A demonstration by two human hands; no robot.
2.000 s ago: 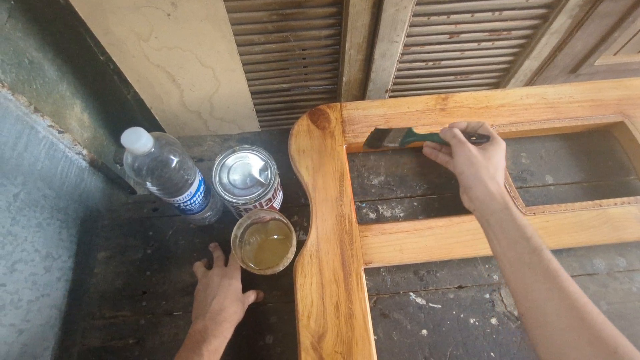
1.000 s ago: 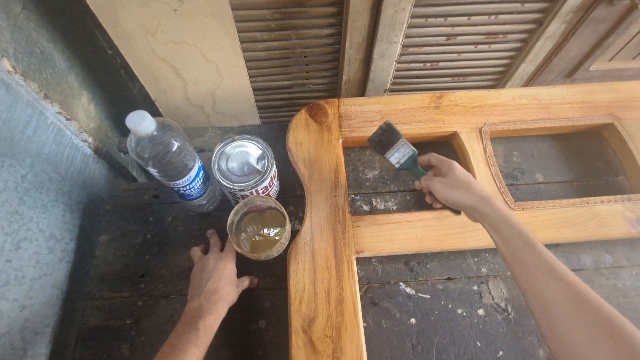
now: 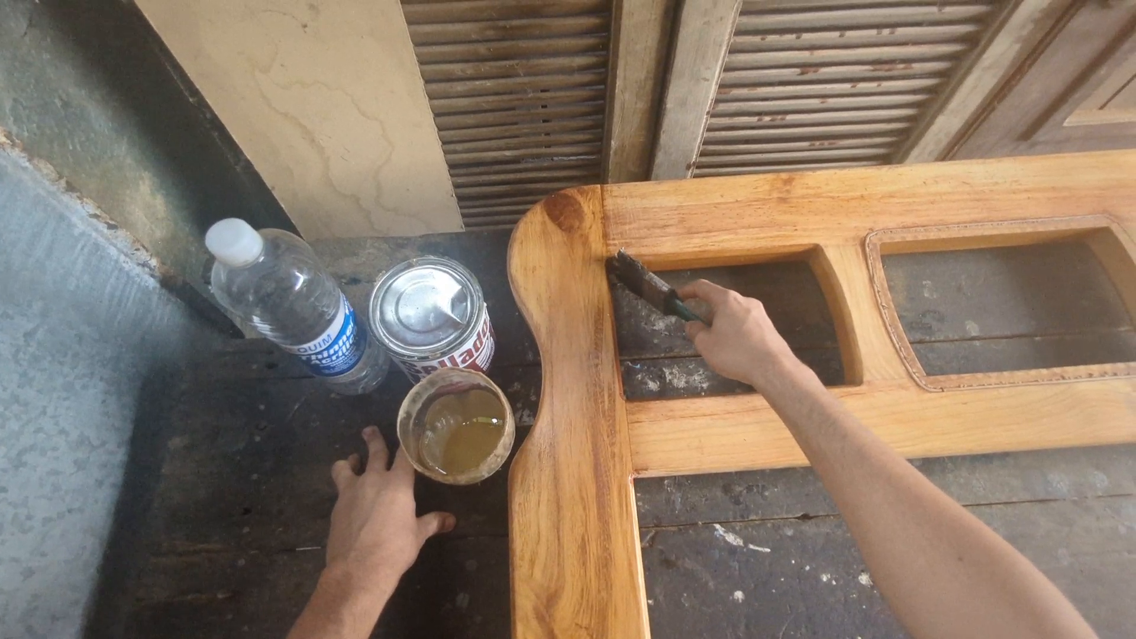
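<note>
My right hand (image 3: 737, 333) grips the green handle of a paintbrush (image 3: 648, 282). Its dark bristles meet the inner edge of the end post, at the upper left corner of an opening in the varnished wooden frame (image 3: 572, 426). Left of the frame, my left hand (image 3: 377, 510) rests with fingers spread on the dark workbench, close beside a round cup of amber liquid (image 3: 457, 430). Whether its fingertips touch the cup cannot be told. Just behind the cup stands a metal can (image 3: 430, 315) with a shiny lid.
A clear plastic thinner bottle (image 3: 297, 306) with a white cap stands left of the can. Louvered wooden shutters (image 3: 524, 106) and a pale board (image 3: 311, 106) stand behind the dark plank workbench (image 3: 754, 568). A grey metal surface (image 3: 71, 408) borders the left side.
My right hand first drew back from the frame's top rail with the brush, then moved it left to the end post. My left hand has stayed beside the cup.
</note>
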